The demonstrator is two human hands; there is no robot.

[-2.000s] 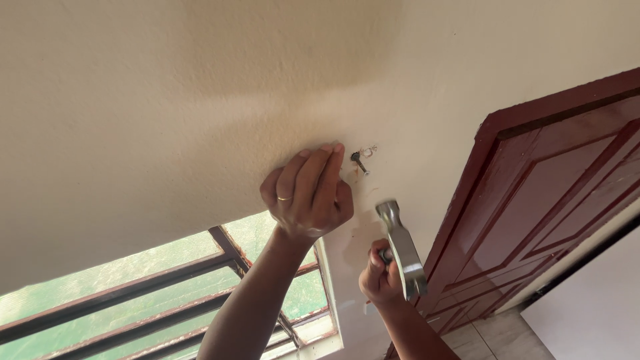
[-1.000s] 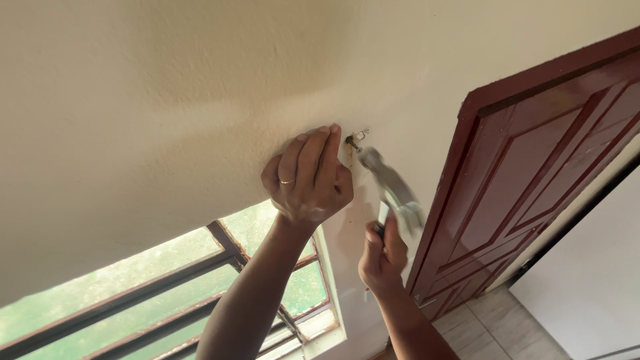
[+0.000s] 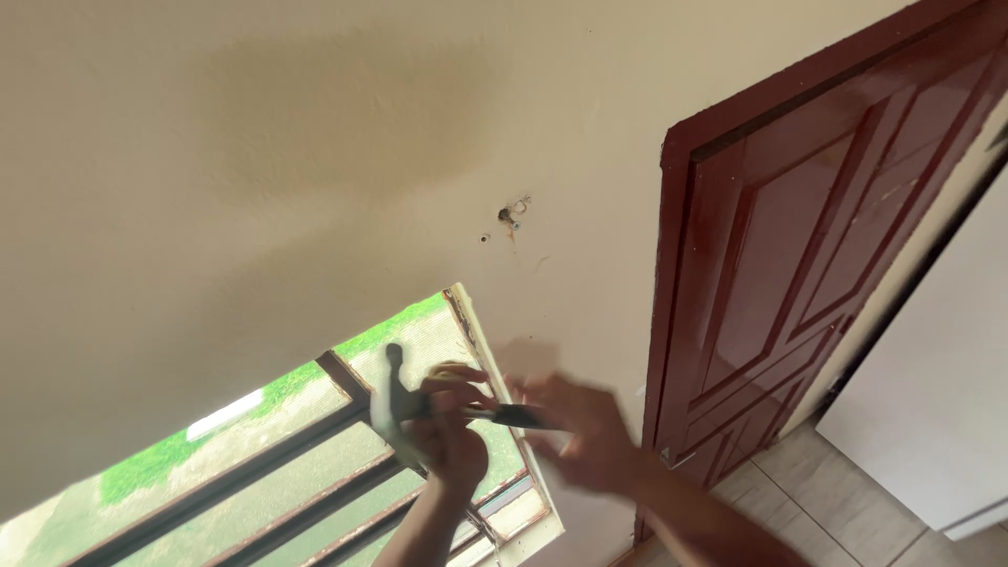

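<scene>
A claw hammer (image 3: 391,402) is held low in front of the window, its head to the left and its dark handle pointing right. My left hand (image 3: 453,425) is closed round the handle close to the head. Over the handle's far end is my right hand (image 3: 579,429), blurred; whether its fingers grip the handle I cannot tell. Above both hands, the painted wall (image 3: 583,157) has a dark hole (image 3: 504,214) with chipped plaster and a small wall plug (image 3: 516,225) beside it. A second small plug or hole (image 3: 483,238) lies lower left.
A window with dark metal bars (image 3: 236,472) fills the lower left, its frame edge (image 3: 480,331) close to the hands. On the right stand a dark red panelled door (image 3: 787,260) and a white surface (image 3: 929,378). Floor tiles (image 3: 811,480) show below.
Both hands have come down from the wall holes to the window. The hammer, earlier in my right hand near the wall, is now in my left. The dark screw-like piece no longer sticks out of the wall.
</scene>
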